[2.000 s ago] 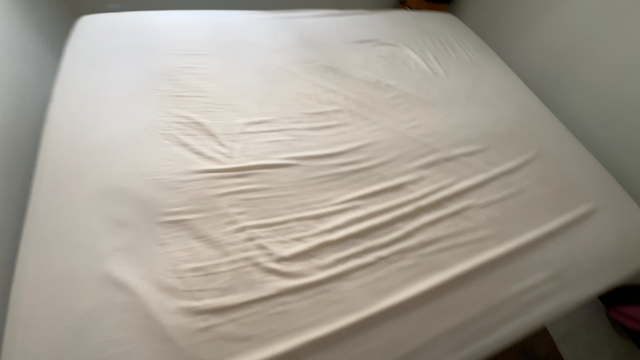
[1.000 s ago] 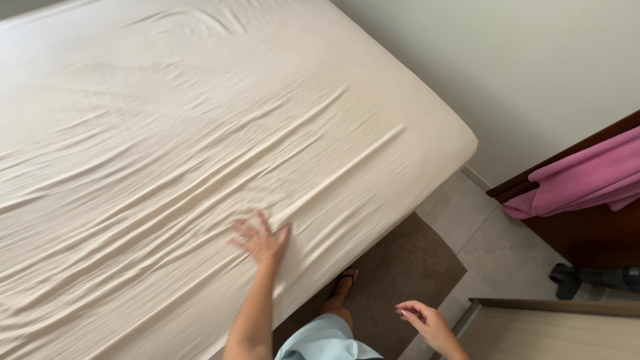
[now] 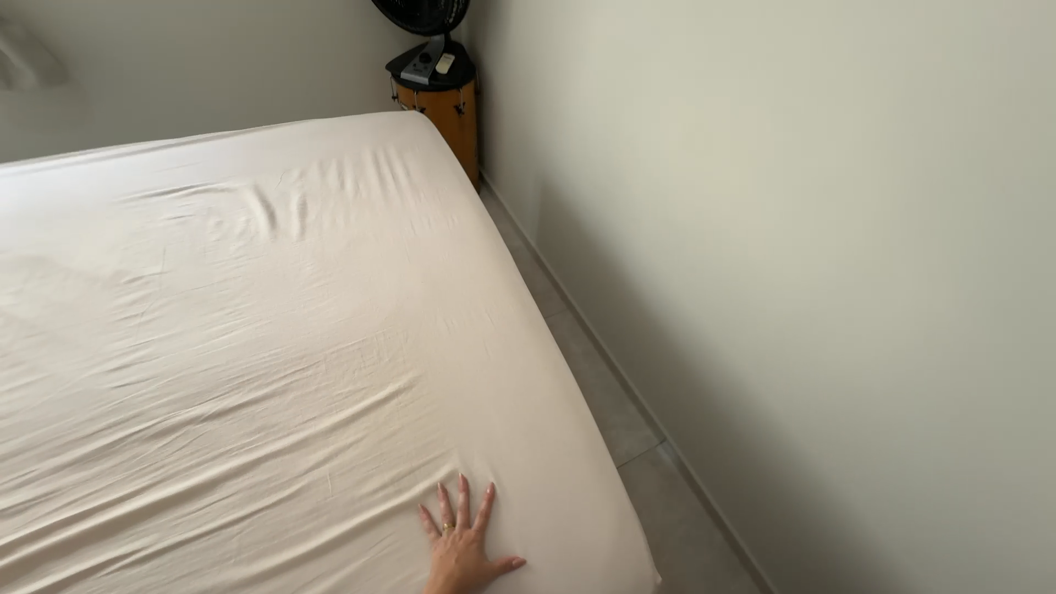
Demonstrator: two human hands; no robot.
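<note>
My left hand (image 3: 464, 551) lies palm down on a pale fitted sheet (image 3: 355, 305) near the bed's right edge, at the bottom of the view. Its fingers are spread, nothing is held, and a ring is on one finger. Long creases run across the sheet to the left of the hand, and shorter folds lie near the far right corner. The sheet is stretched over the mattress and its rounded corners. My right hand is out of view.
A narrow strip of tiled floor (image 3: 577, 355) runs between the bed and the right-hand wall (image 3: 792, 247). In the far corner a black fan (image 3: 425, 12) stands on an orange-brown drum (image 3: 454, 124), with a small pale remote control (image 3: 445, 63) at its base.
The view has swung toward the far corner and right wall. My left hand is flat near the sheet's right edge; earlier it was over the creased part. My right hand has left the view.
</note>
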